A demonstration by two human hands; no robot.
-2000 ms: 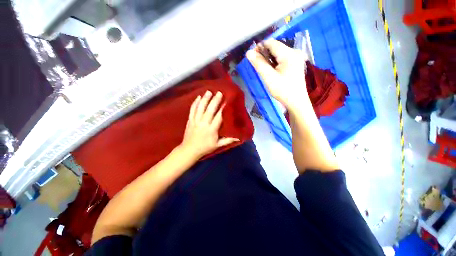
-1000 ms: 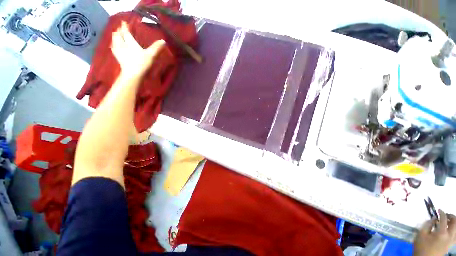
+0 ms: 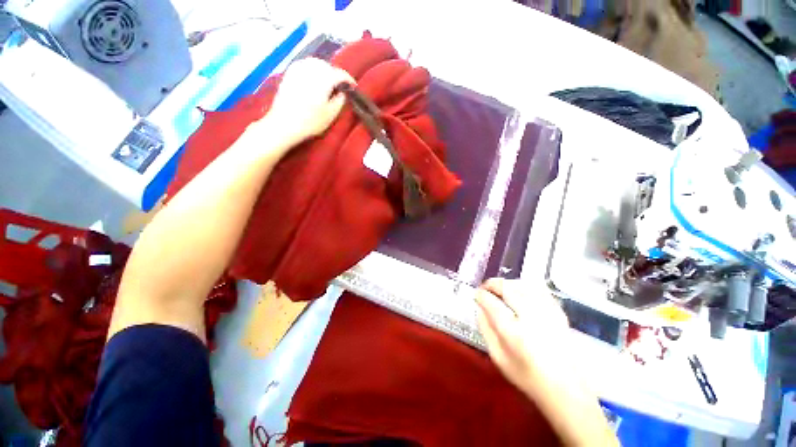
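Observation:
A thick red tied bundle (image 3: 323, 201) lies over the dark mat (image 3: 458, 157) at the left of the table. A brown fabric tie (image 3: 384, 140) crosses it, and a white ticket (image 3: 378, 159) shows beside the tie. My left hand (image 3: 310, 98) grips the bundle at its upper side, by the tie. My right hand (image 3: 511, 327) is at the table's front edge; whether its fingers hold anything cannot be seen. A red panel (image 3: 410, 375) lies on my lap. The snips (image 3: 702, 379) lie on the table at the right.
The white sewing machine head (image 3: 724, 192) with grey knobs stands at the right. A grey fan-vented machine (image 3: 113, 44) stands at the upper left. A red basket (image 3: 35, 236) with dark-red work is at the lower left. Part of a blue crate (image 3: 650, 428) shows below the table. Black fabric (image 3: 624, 113) lies behind.
The bundle has moved right and forward onto the mat with my left hand. My right hand has left the snips on the table and moved left to the front edge.

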